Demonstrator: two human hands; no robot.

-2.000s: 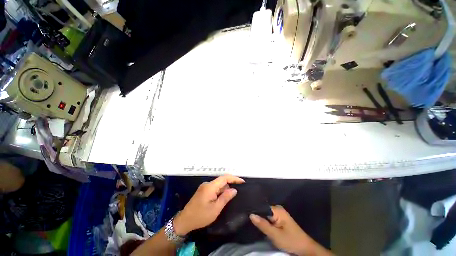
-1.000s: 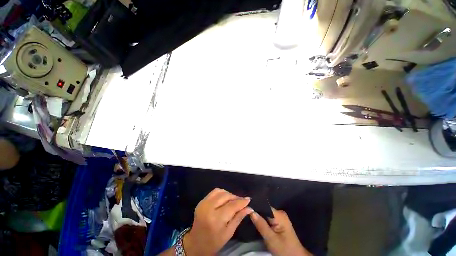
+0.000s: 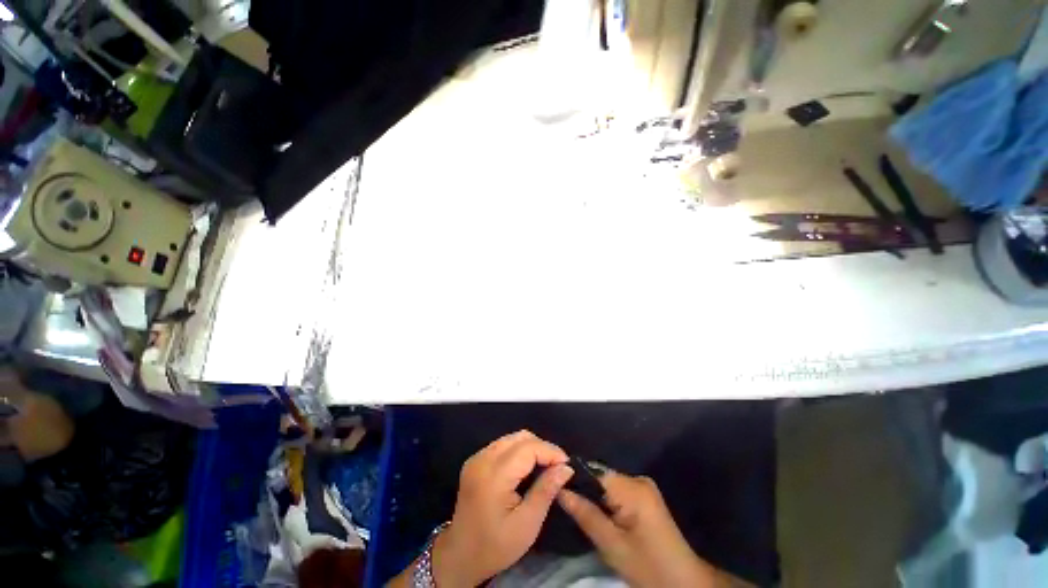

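My left hand [image 3: 506, 500] and my right hand [image 3: 630, 523] are close together over my lap, below the front edge of the white table. Both hold a small black garment piece [image 3: 584, 480] between thumb and fingers. The piece is folded or bunched small between the fingertips. Its lower part blends with the black cloth on my lap, so its full outline cannot be told.
The white sewing table [image 3: 517, 287] spans the middle. The sewing machine [image 3: 850, 69] stands at upper right, with snips [image 3: 845, 232] and a blue cloth [image 3: 977, 132] by it. Black cloth [image 3: 356, 80] lies at upper left. A blue scrap bin [image 3: 224, 494] is below left.
My hands have come closer together, and the black piece shows smaller between them than at first. The view has shifted back and forth.
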